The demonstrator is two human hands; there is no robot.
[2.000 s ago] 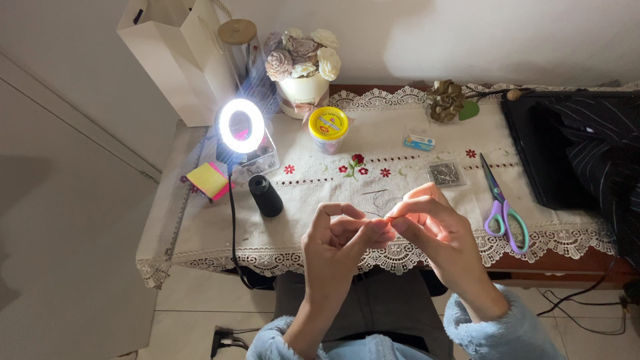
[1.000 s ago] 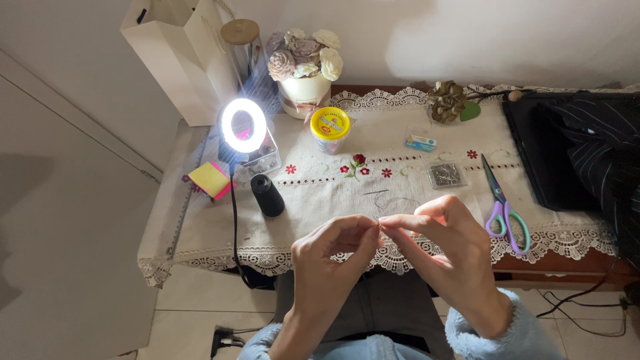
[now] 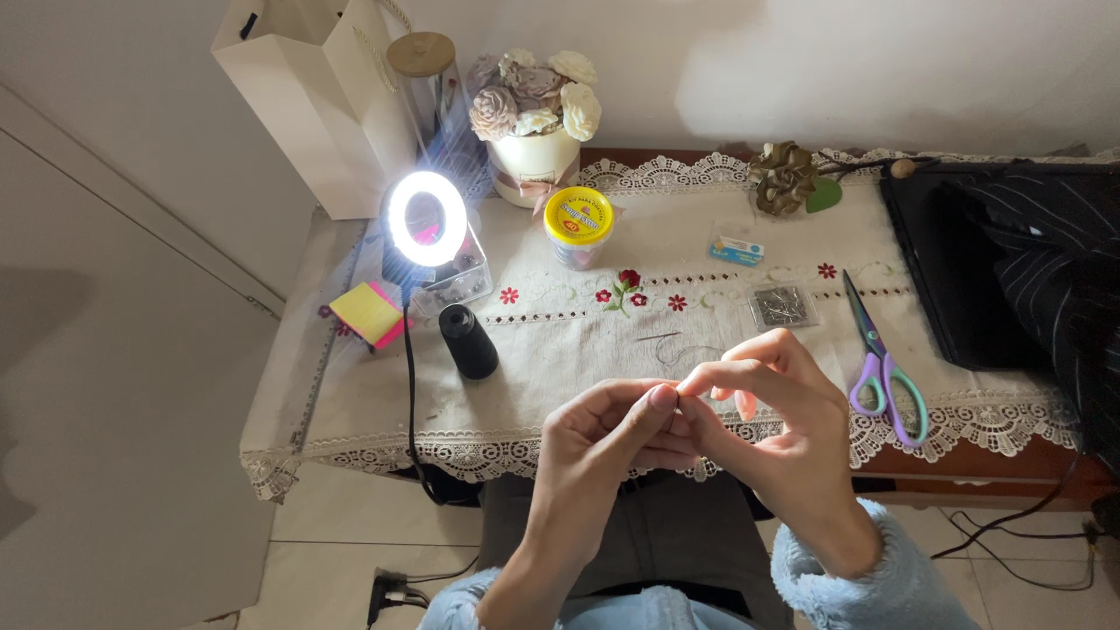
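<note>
My left hand (image 3: 612,437) and my right hand (image 3: 770,411) meet at the fingertips over the front edge of the table. Between them they pinch a small dark thread, mostly hidden by the fingers. Just beyond, a needle (image 3: 658,336) lies on the embroidered cloth (image 3: 560,350) with a loose loop of dark thread (image 3: 672,352) beside it. A black thread cone (image 3: 468,341) stands to the left. Right of my hands are a clear case of pins (image 3: 783,306) and scissors (image 3: 882,372) with purple and green handles.
At the left are a lit ring lamp (image 3: 426,219), sticky notes (image 3: 367,315) and a clear box (image 3: 464,284). Farther back stand a paper bag (image 3: 324,96), a flower pot (image 3: 538,166) and a yellow-lidded tub (image 3: 578,223). A small blue-and-white packet (image 3: 737,251) and striped dark fabric (image 3: 1041,254) lie to the right.
The fingers of both hands have shifted while their tips stay together. My right hand's fingers are raised and curled more than a second ago. The things on the table have not moved.
</note>
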